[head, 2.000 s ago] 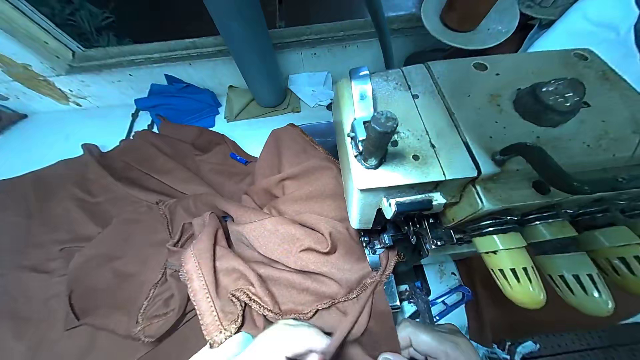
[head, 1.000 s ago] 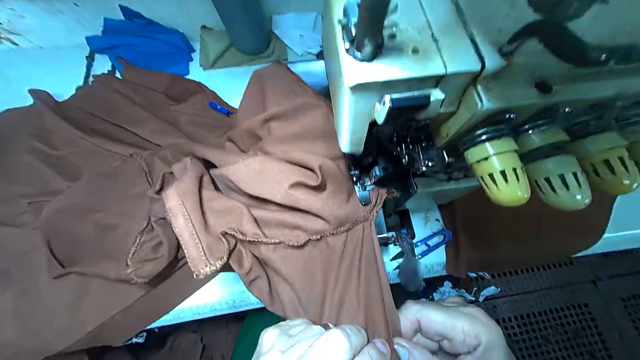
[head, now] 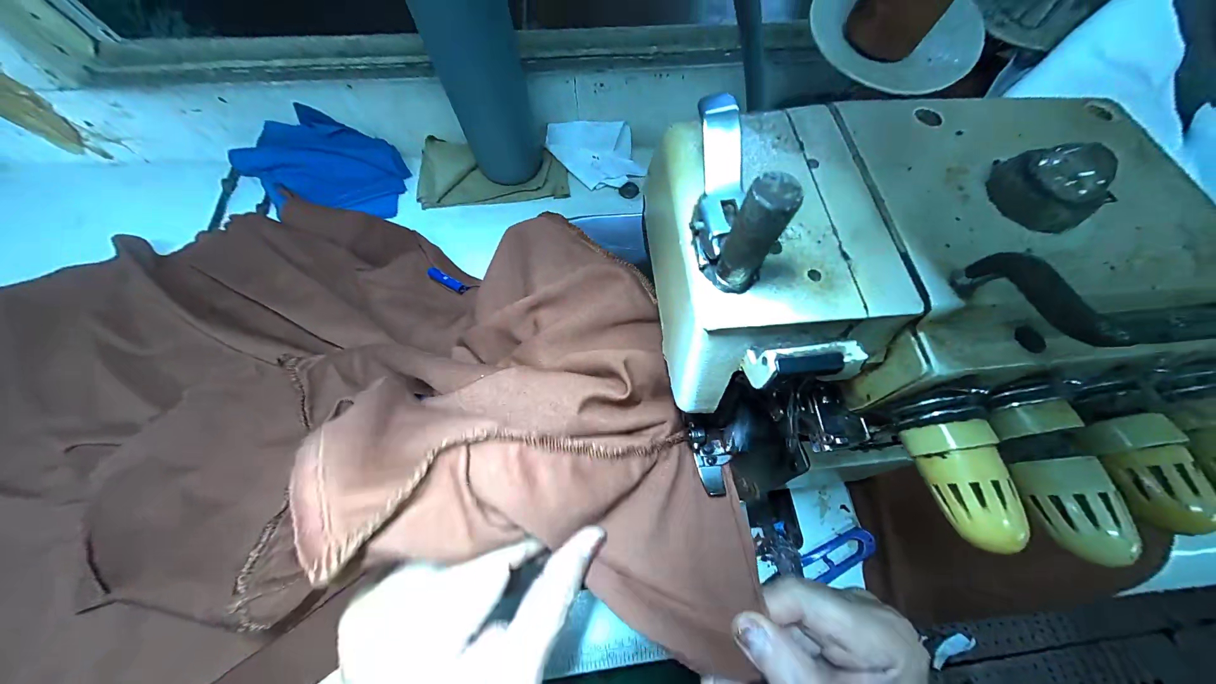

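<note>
A brown fabric garment [head: 560, 380] with overlocked seams spreads over the left and middle, one edge running under the presser foot [head: 711, 465] of an overlock sewing machine [head: 788, 237]. My right hand [head: 826, 632] pinches the garment's edge below the foot, thumb on top. Lower centre, my left hand [head: 465, 608], blurred, lies at the fabric's lower part with thumb and forefinger apart; whether it grips cloth is not plain. Blue thread snips [head: 841, 554] lie just above my right hand. A small blue tag or clip [head: 446, 280] sits on the garment.
Yellow-green slotted plastic caps [head: 964, 484] hang along the machine's front. Behind the garment are a blue cloth [head: 328, 161], a folded olive cloth [head: 451, 176], a white scrap [head: 594, 152] and a thick grey post [head: 480, 85]. More brown cloth [head: 912, 560] lies under the caps.
My left hand has moved left, away from my right hand, beside which it was at the fabric edge one second ago. The garment's seam now meets the presser foot. The view has shifted.
</note>
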